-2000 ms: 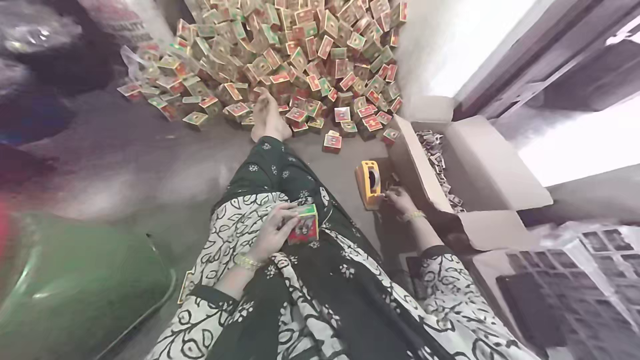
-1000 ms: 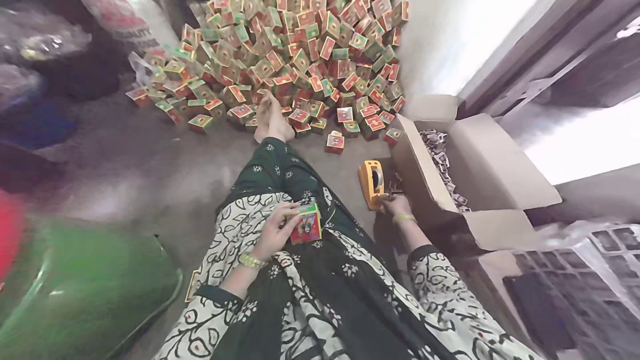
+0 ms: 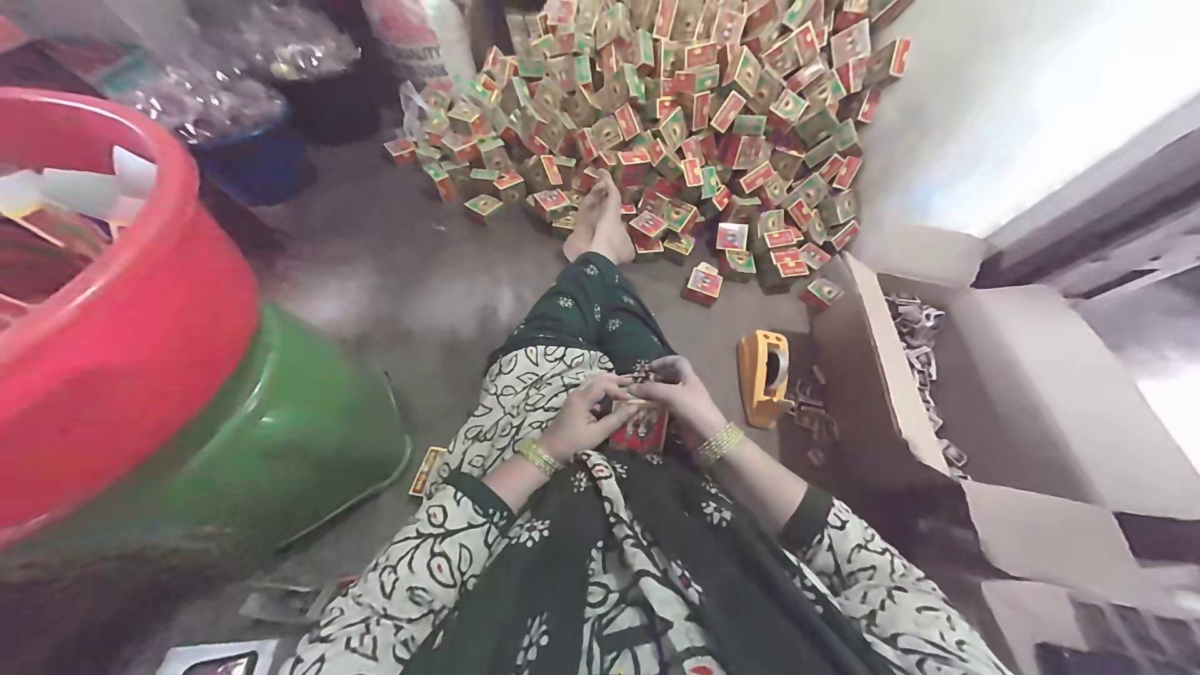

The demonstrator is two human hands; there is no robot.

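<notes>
A small red printed carton (image 3: 639, 427) rests on my lap. My left hand (image 3: 591, 412) holds its upper left side with bent fingers. My right hand (image 3: 677, 396) is at the carton's upper right, its fingertips meeting those of the left at the top edge; whether they pinch something small there cannot be made out. On the floor to the right stands a yellow tape dispenser (image 3: 764, 378), with small metal-looking pieces (image 3: 814, 412) scattered beside it. More such pieces (image 3: 919, 352) lie inside an open cardboard box (image 3: 891, 366).
A large heap of small printed cartons (image 3: 675, 122) lies beyond my feet. A red tub (image 3: 211, 244) holding cartons and a green tub (image 3: 319, 412) stand at the left. Farther back are a blue container (image 3: 258, 169) and a white sack (image 3: 422, 42).
My right hand has moved from beside the tape dispenser to the carton on my lap. The left hand stays at the carton. The view has shifted, bringing more of the red tub in.
</notes>
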